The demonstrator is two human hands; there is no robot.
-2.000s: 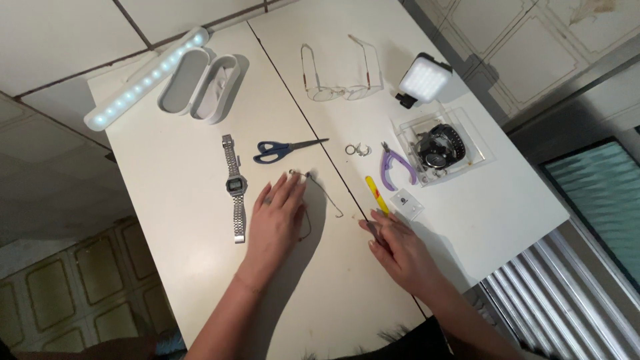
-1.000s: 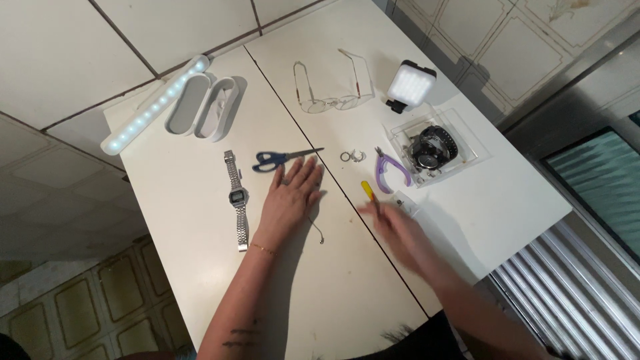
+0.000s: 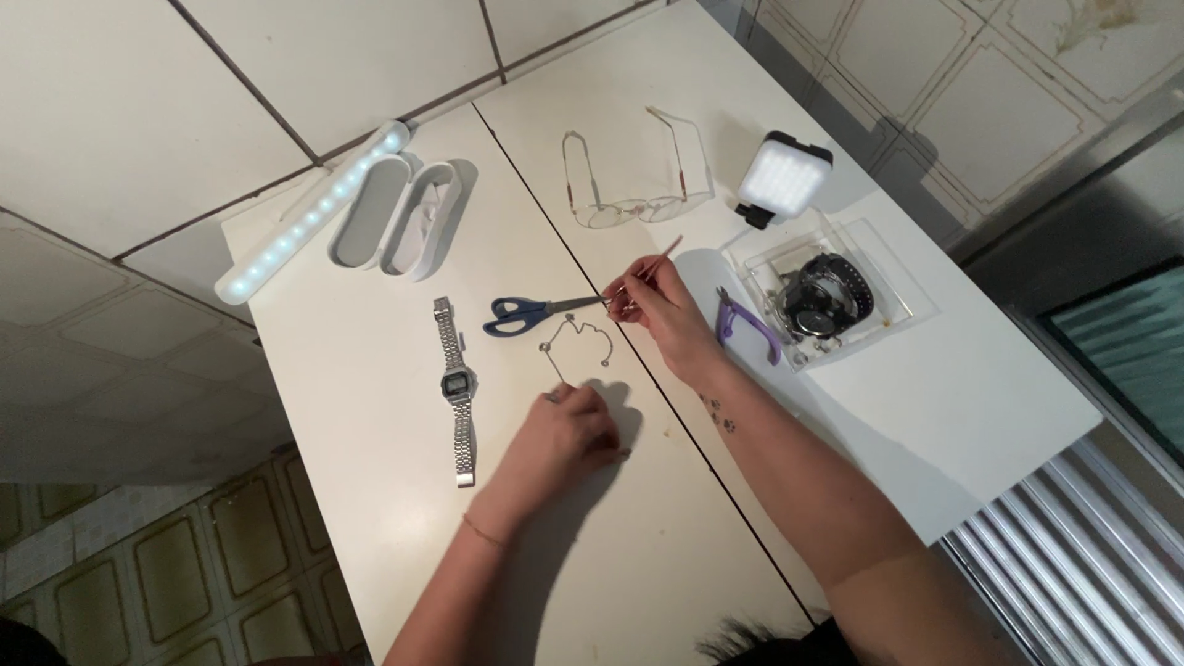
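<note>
A thin metal chain with small round charms (image 3: 578, 328) lies in loose bends on the white tabletop. One end runs down to my left hand (image 3: 564, 439), whose fingers are curled; whether they grip it is hidden. My right hand (image 3: 657, 314) holds a slim pinkish tool (image 3: 668, 252), possibly tweezers, pointing up and away. Its fingertips are by the tip of the blue-handled scissors (image 3: 532, 313). Right of that hand lie purple-handled pliers or nippers (image 3: 751, 328). A silver digital wristwatch (image 3: 456, 387) is stretched out left of my left hand.
At the back left are an LED light bar (image 3: 310, 217) and an opened white case (image 3: 370, 217). Eyeglasses (image 3: 638, 211) and a small lit LED panel (image 3: 786, 176) stand farther back. A clear box (image 3: 897, 319) with a dark watch (image 3: 814, 319) is at the right.
My left hand has moved back toward me, uncovering more of the chain. My right hand has reached forward, over where small rings lay, and now holds the pinkish tool. The yellow tool is out of sight.
</note>
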